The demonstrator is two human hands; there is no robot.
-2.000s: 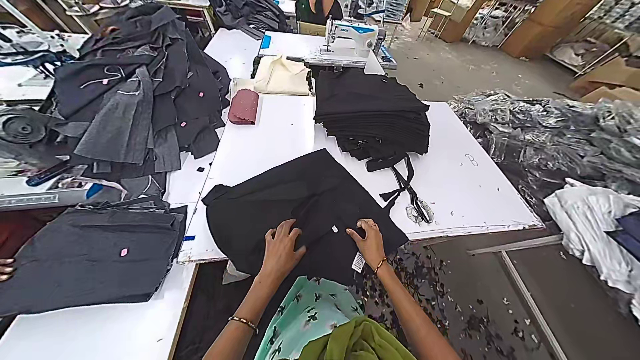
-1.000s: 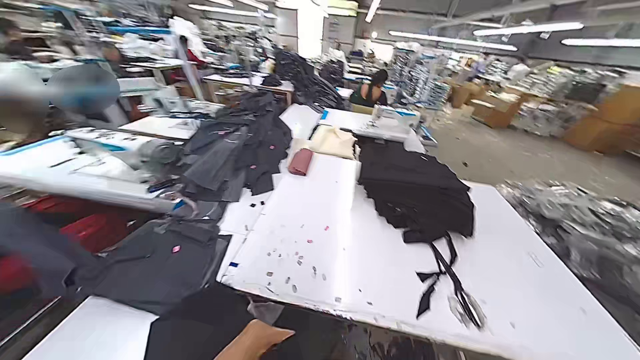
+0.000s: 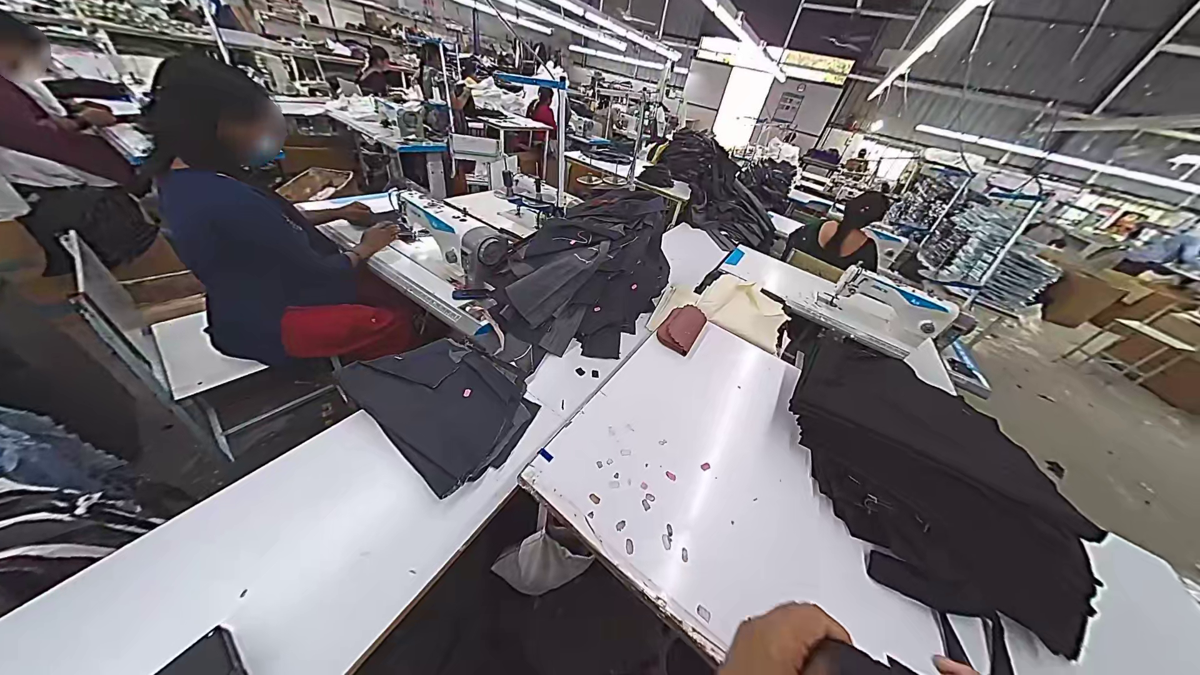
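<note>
At the lower right, my left hand (image 3: 786,639) is curled around dark fabric at the table's front edge. Only fingertips of my right hand (image 3: 954,666) show at the bottom edge, beside black straps; their hold cannot be told. Just above my hands, a stack of black fabric pieces (image 3: 928,459) covers the right part of the white table (image 3: 750,412). Small stickers or tags (image 3: 647,502) lie scattered left of the stack. A reddish-brown folded item (image 3: 682,329) and cream fabric (image 3: 745,309) are at the table's far end.
Dark grey fabric pieces (image 3: 441,403) lie on the left table (image 3: 309,516), with a larger heap (image 3: 591,272) behind. A co-worker (image 3: 253,225) sits at a sewing machine (image 3: 450,230) on the left. Another machine (image 3: 895,305) stands beyond the black stack. A dark flat object (image 3: 206,656) is at bottom left.
The black cloth that lay spread under both my hands two seconds ago is gone from the table's front, where scattered stickers now show. The view has swung up and left.
</note>
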